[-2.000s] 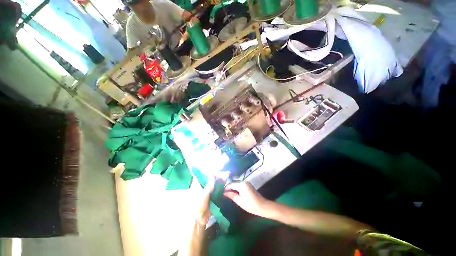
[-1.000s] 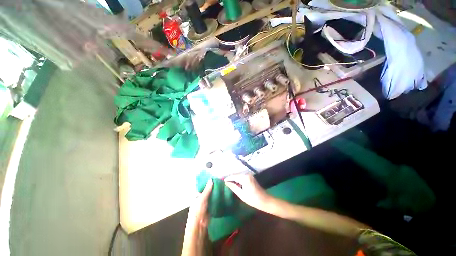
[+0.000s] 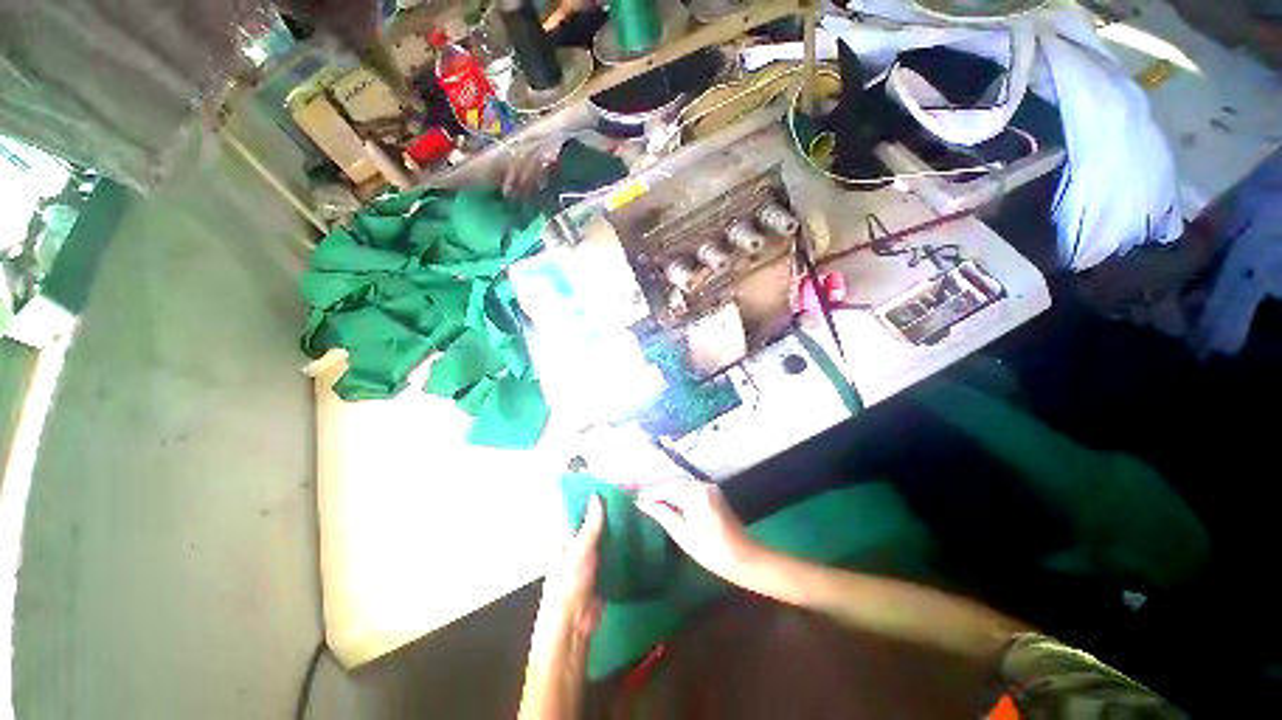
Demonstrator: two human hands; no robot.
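A green fabric piece (image 3: 626,549) is held between my two hands at the table's front edge, below the machine. My left hand (image 3: 577,563) grips its left side, thumb on top. My right hand (image 3: 696,523) pinches its upper right edge. More green fabric hangs below over the lap. The overlock machine (image 3: 710,260) has a row of round dials and a bright glare at its front that hides the needle area. Green fabric also lies at the machine's front plate (image 3: 696,405). A crumpled heap of green cut pieces (image 3: 408,288) lies left of the machine.
A parts tray (image 3: 939,301), a red round item (image 3: 820,293) and a narrow green tape (image 3: 832,373) are on the machine's right. Thread cones (image 3: 633,26) and a red bottle (image 3: 461,85) stand behind. White and pale blue fabric (image 3: 1111,155) lies upper right.
Both hands have drawn back from the needle area towards the table's front edge, with the green piece held between them. The view has tilted down; the person opposite is out of sight.
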